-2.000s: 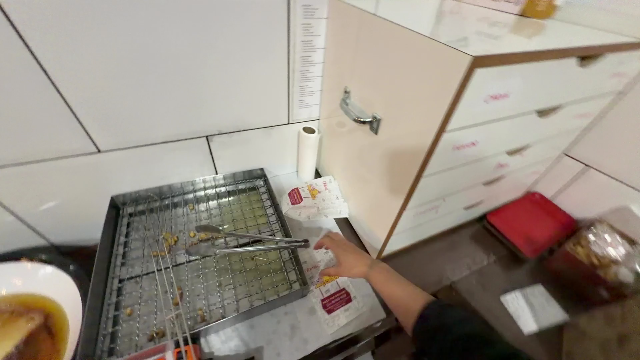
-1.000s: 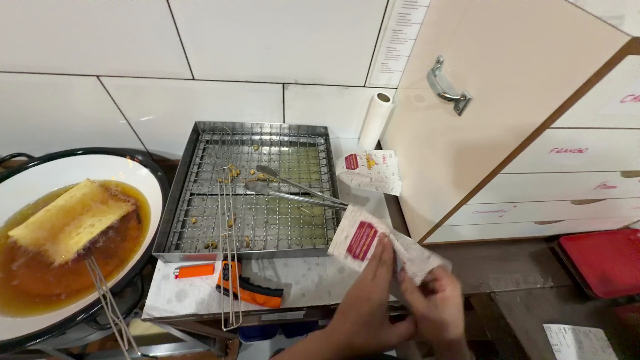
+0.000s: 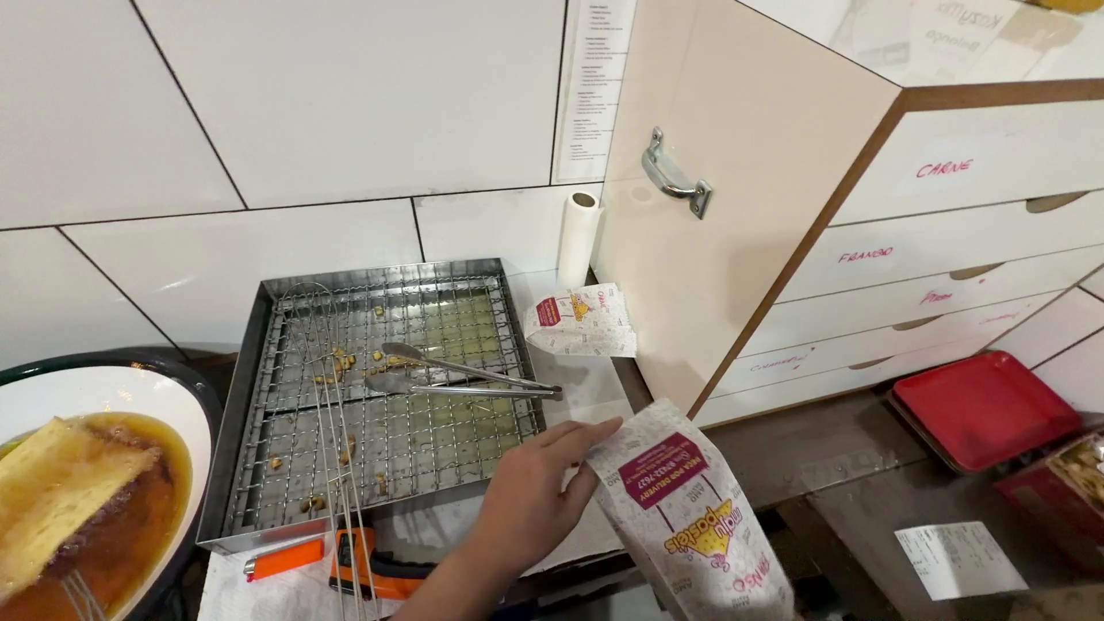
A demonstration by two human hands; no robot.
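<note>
My left hand (image 3: 535,496) pinches the top left edge of a printed white paper bag (image 3: 690,509), which hangs tilted at the lower right. My right hand cannot be made out; the bag may hide it. Metal tongs (image 3: 466,381) lie across a wire rack in a steel tray (image 3: 250,405), beyond my left hand. A long-handled wire skimmer (image 3: 332,414) rests over the rack among fried crumbs. To the left, a rectangular pastry (image 3: 73,492) fries in oil in a white enamel pan (image 3: 103,388), with wire prongs at its lower edge.
A second paper bag (image 3: 582,321) lies beside a white roll (image 3: 578,241). An orange lighter (image 3: 285,559) and an orange-black infrared thermometer (image 3: 379,569) sit before the tray. A drawer cabinet (image 3: 733,216) stands right; beyond are red trays (image 3: 983,410) and a paper slip (image 3: 959,561).
Two seconds ago one hand reached to the paper bags beside the tray. One second ago both hands were on one bag; now it stands more upright, larger in view, with only my left hand showing.
</note>
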